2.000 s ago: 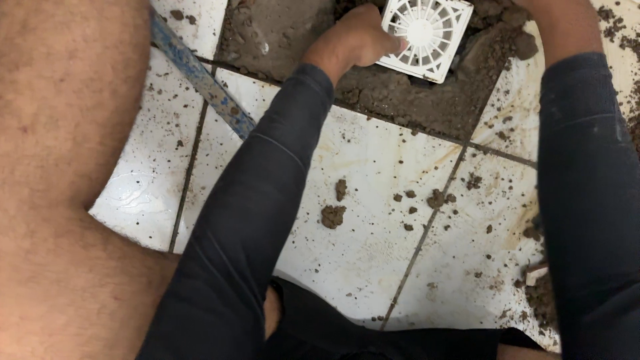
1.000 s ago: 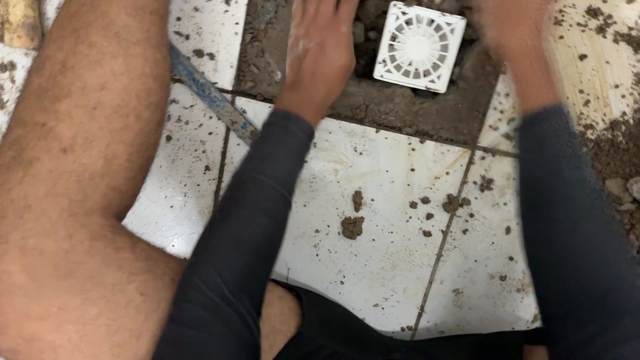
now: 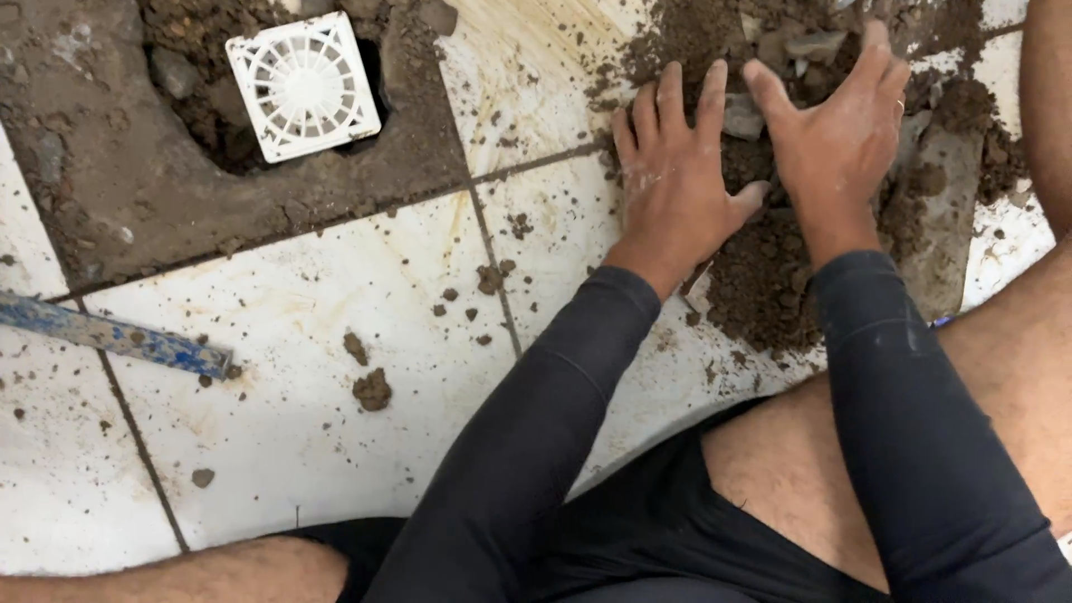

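Observation:
My left hand (image 3: 674, 176) is spread over the left side of a heap of brown soil and rubble (image 3: 762, 285), fingers apart. Close beside it, my right hand (image 3: 837, 138) reaches over the same heap, its thumb and fingers apart; a ring shows on one finger. Neither hand has anything plainly in its grasp, and how firmly they touch the soil cannot be told. At the upper left, a white square floor drain grate (image 3: 306, 88) sits slightly turned in a hole dug in the exposed mortar bed (image 3: 335, 188).
White floor tiles (image 3: 293, 318) strewn with soil crumbs surround the hole. A worn blue metal bar (image 3: 117, 335) lies at the left. Broken stone or concrete pieces (image 3: 942, 209) lie in the heap, near my bent leg (image 3: 1013, 310) at the right.
Both hands have left the area around the drain grate and are now over the soil heap at the right. My left hand was touching the grate's edge two seconds ago. The view has shifted right.

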